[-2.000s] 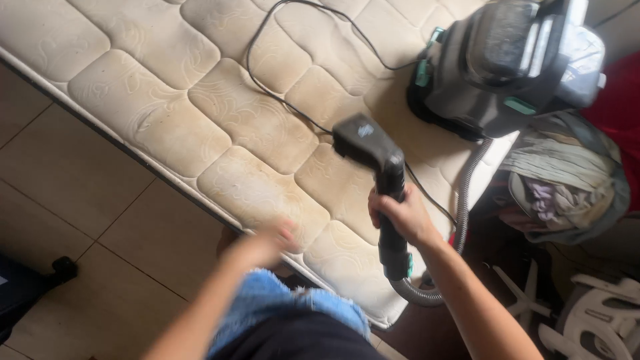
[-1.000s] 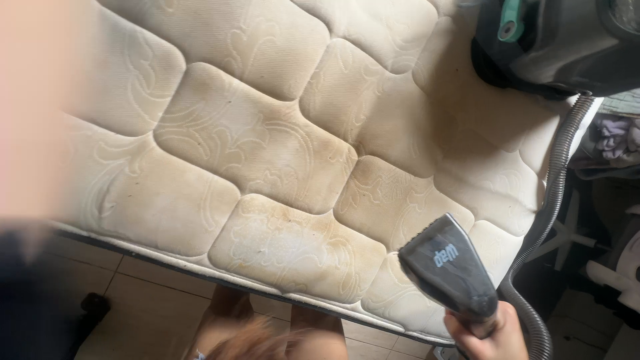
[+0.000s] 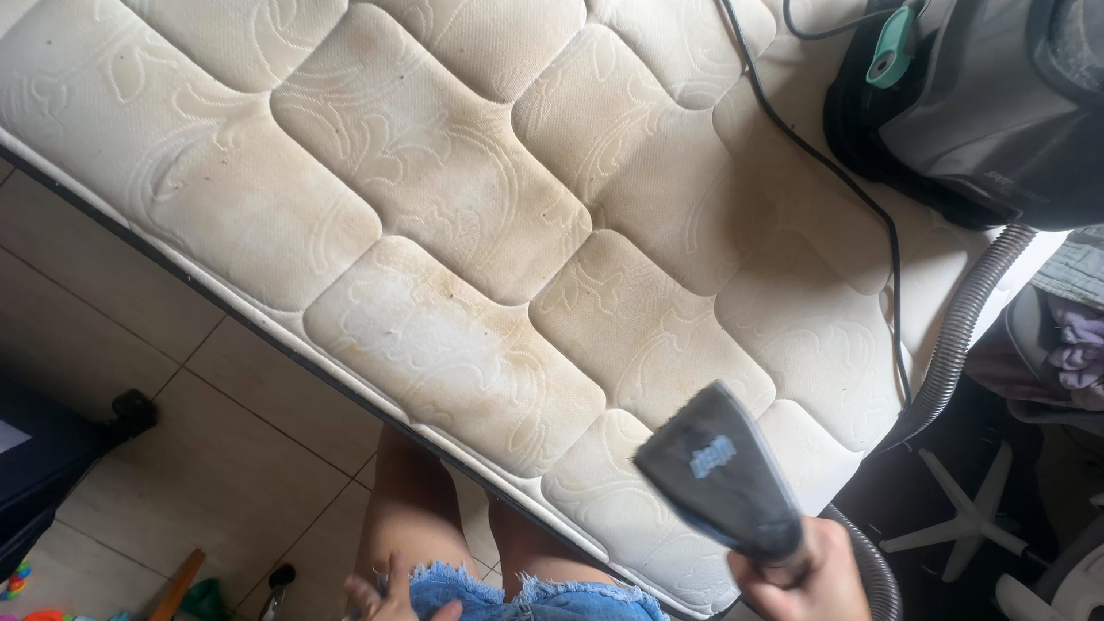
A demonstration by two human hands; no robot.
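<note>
My right hand [image 3: 806, 573] grips the neck of a dark upholstery cleaning nozzle [image 3: 724, 474], its wide head held over the near corner of a quilted cream mattress [image 3: 466, 172]. The fabric carries yellow-brown stains, with a paler patch [image 3: 423, 336] near the long edge. At the bottom, by the frayed hem of the denim shorts [image 3: 535, 595], my left hand [image 3: 397, 595] has its fingers spread and holds nothing. A grey spot cleaner [image 3: 992, 112] with a green latch rests on the mattress at the upper right.
A ribbed hose [image 3: 944, 345] curves past the mattress's right edge, and a black cord [image 3: 828, 164] lies across the fabric. White chair base legs [image 3: 970, 517] and a heap of cloth [image 3: 1078, 345] are at right. Left, a dark wheeled item [image 3: 52, 466] stands on floor tiles [image 3: 259, 414].
My left hand was a blur over the mattress edge two seconds ago and is now down by the shorts. The nozzle stays in my right hand. The view has come closer to the mattress.
</note>
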